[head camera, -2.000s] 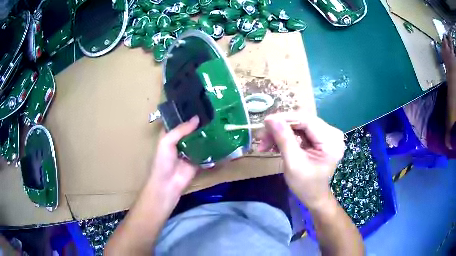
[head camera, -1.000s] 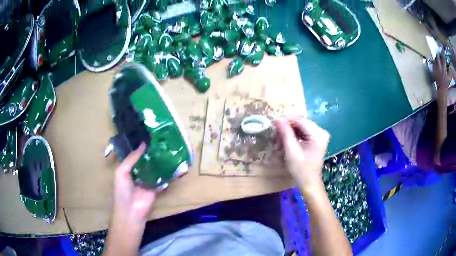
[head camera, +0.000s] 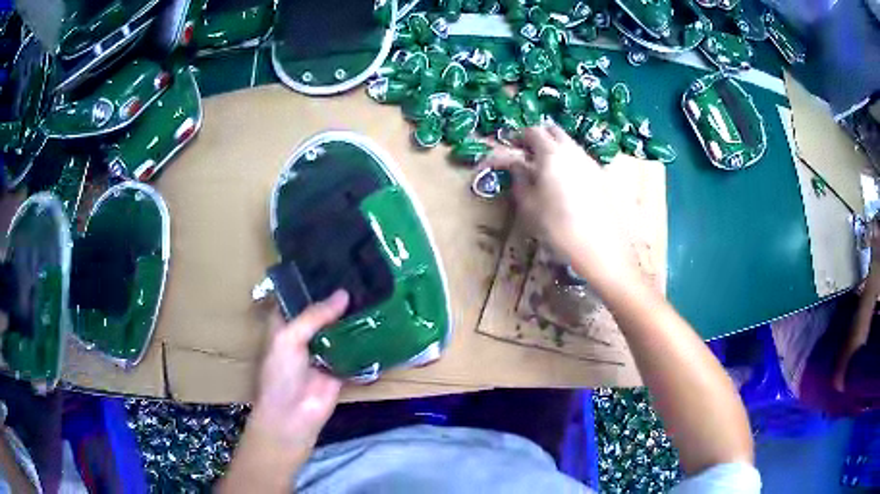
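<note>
My left hand (head camera: 301, 371) holds a glossy green car body shell (head camera: 410, 314) by its lower left edge, thumb over the dark recess. A small silver-white tab (head camera: 263, 288) sticks out at the shell's left edge. My right hand (head camera: 550, 188) reaches over the near edge of the heap of small green fittings (head camera: 463, 92). Its fingertips are at a green fitting with a silver face (head camera: 489, 181); whether they grip it is unclear. The stained cardboard pad (head camera: 555, 314) lies partly under my right forearm, which mostly hides the glue dish. No stick is visible.
Green shells (head camera: 121, 270) stand and lie stacked at the left. Another shell (head camera: 726, 121) lies on the green bench top (head camera: 733, 232) at the right. Blue bins (head camera: 579, 439) with small fittings are below the bench edge. Another person's arm (head camera: 861, 318) is at the far right.
My right hand has moved from beside the glue dish up to the fittings heap. The thin stick seen earlier no longer shows. My left hand still holds the shell, now seen more squarely.
</note>
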